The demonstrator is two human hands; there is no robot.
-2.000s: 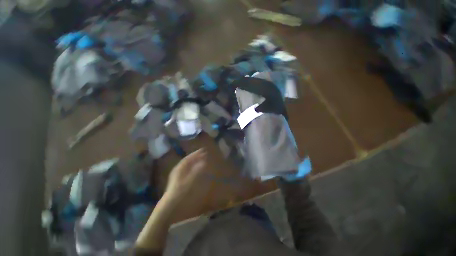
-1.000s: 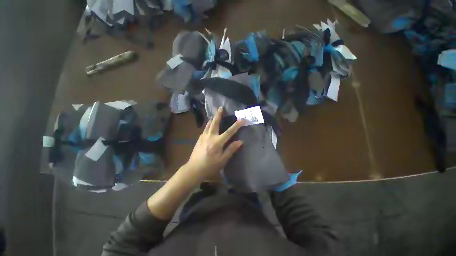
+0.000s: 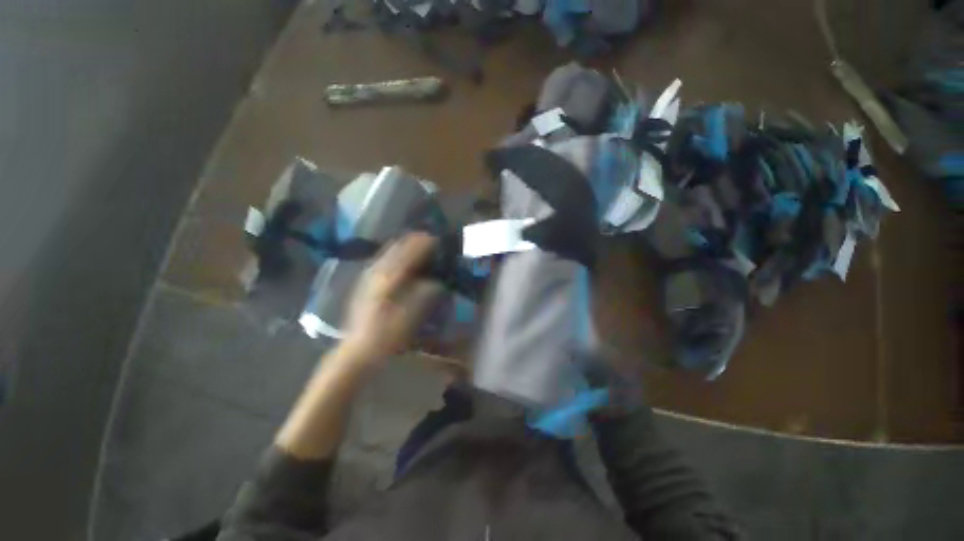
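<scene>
A grey cut-piece bundle (image 3: 534,328) with a dark band, a white ticket (image 3: 497,238) and a blue piece at its lower end is held up in front of me. My right sleeve reaches its lower right side; my right hand is hidden behind the bundle, which it appears to hold. My left hand (image 3: 391,301) is blurred and lies over the right part of a grouped bundle (image 3: 291,248) at the table's near left; I cannot tell whether it grips it.
A long row of tied grey, blue and white bundles (image 3: 782,190) lies to the right. A mottled stick (image 3: 386,91) lies at the back left, another pale stick (image 3: 869,106) at the back right. More heaps (image 3: 592,21) lie at the far side. The table's edge (image 3: 761,427) runs near me.
My left hand has left the held bundle and moved left to the grouped bundle. The view has turned left, so the table things appear further right. The held bundle stays in front of me.
</scene>
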